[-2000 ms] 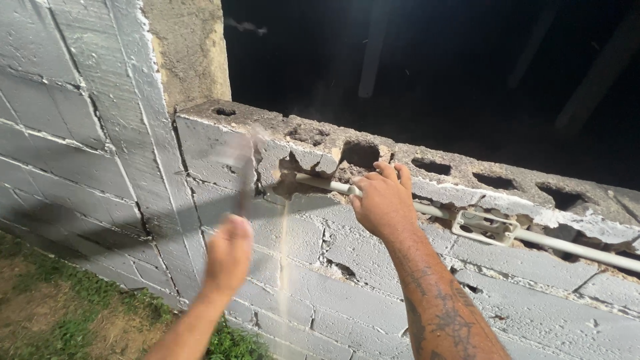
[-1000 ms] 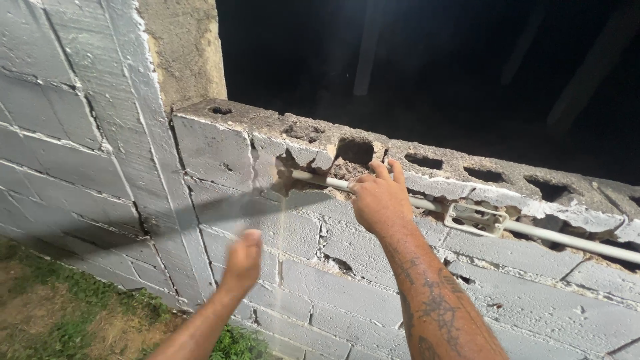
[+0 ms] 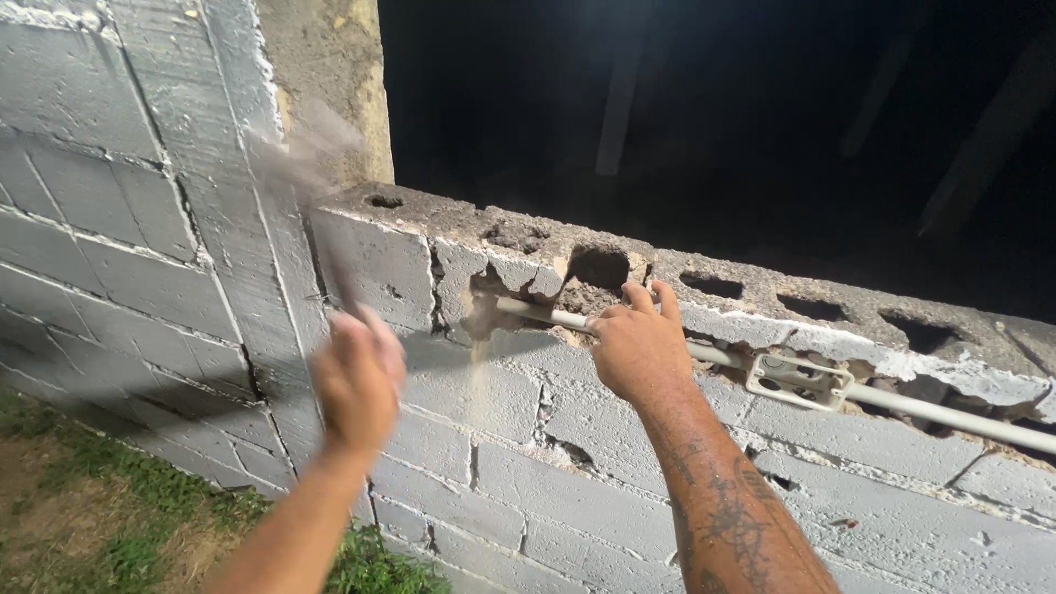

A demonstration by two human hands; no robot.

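My left hand (image 3: 359, 379) grips the handle of a hammer (image 3: 309, 157), blurred by motion, its head raised in front of the concrete column. My right hand (image 3: 639, 338) is closed around a grey plastic conduit pipe (image 3: 949, 414) that lies along a broken groove in the painted concrete block wall (image 3: 495, 462). The pipe's left end is at a chipped hole (image 3: 487, 309), where dust falls down the wall face. To the right of my right hand, a plastic electrical box (image 3: 799, 381) is joined to the pipe.
A rough concrete column (image 3: 330, 82) stands at the wall's left end. Hollow block cores (image 3: 598, 266) open along the top edge. Beyond the wall it is dark, with faint posts (image 3: 619, 107). Grass and soil (image 3: 140, 511) lie at the wall's foot, lower left.
My left hand has moved up from lower down the wall, and the hammer head is now raised by the column. My right hand stays on the pipe.
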